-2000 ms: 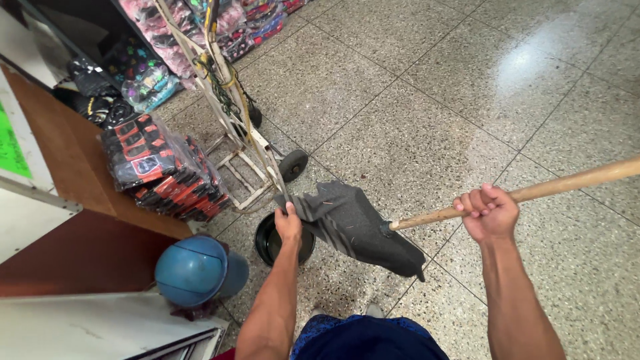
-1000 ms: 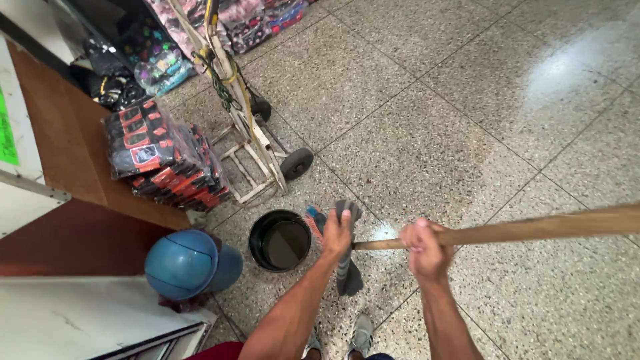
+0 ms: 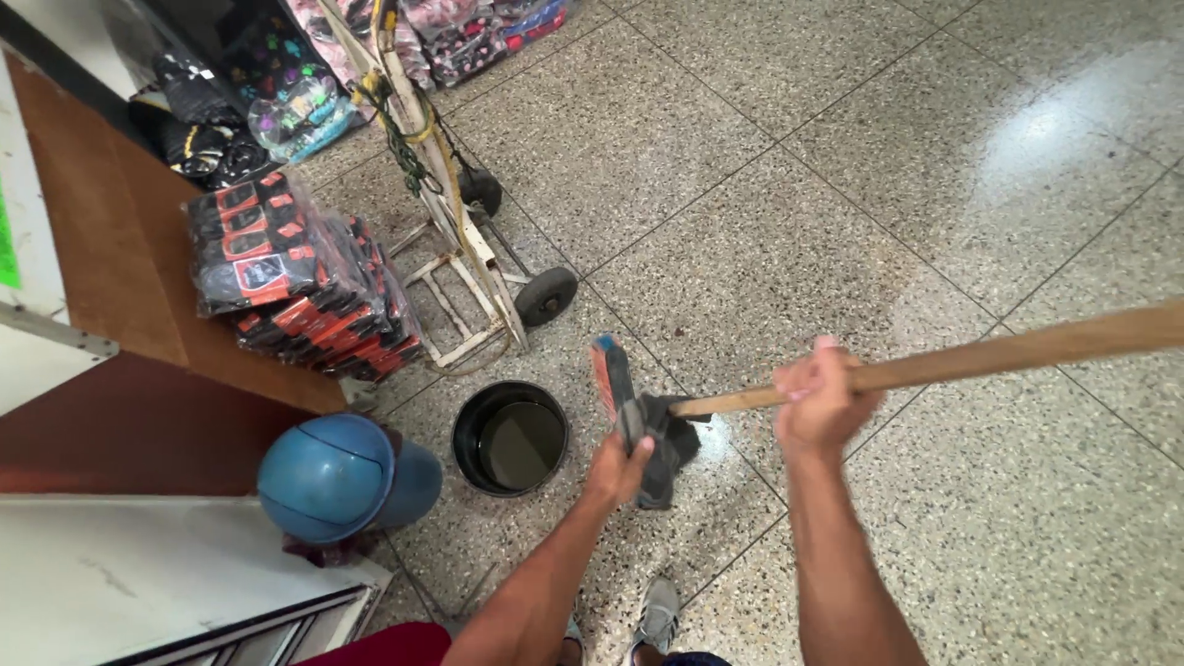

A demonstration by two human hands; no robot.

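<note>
My right hand is closed around a wooden pole that runs off the right edge. At the pole's lower end is a head with an orange-red and blue part, partly wrapped in a dark grey cloth. My left hand grips the cloth at the head, its fingers partly hidden. Left of that hand, a round black bucket holds murky liquid and stands on the floor.
A blue swing-lid bin stands left of the bucket. Behind are a white hand truck with black wheels and a stack of plastic-wrapped packs against a brown panel. More bagged goods lie at the top. Shoes show below.
The dark cloth, spread out from the head two seconds ago, is now bunched around it. The orange-red and blue part has come into sight, and the bucket is no longer partly covered.
</note>
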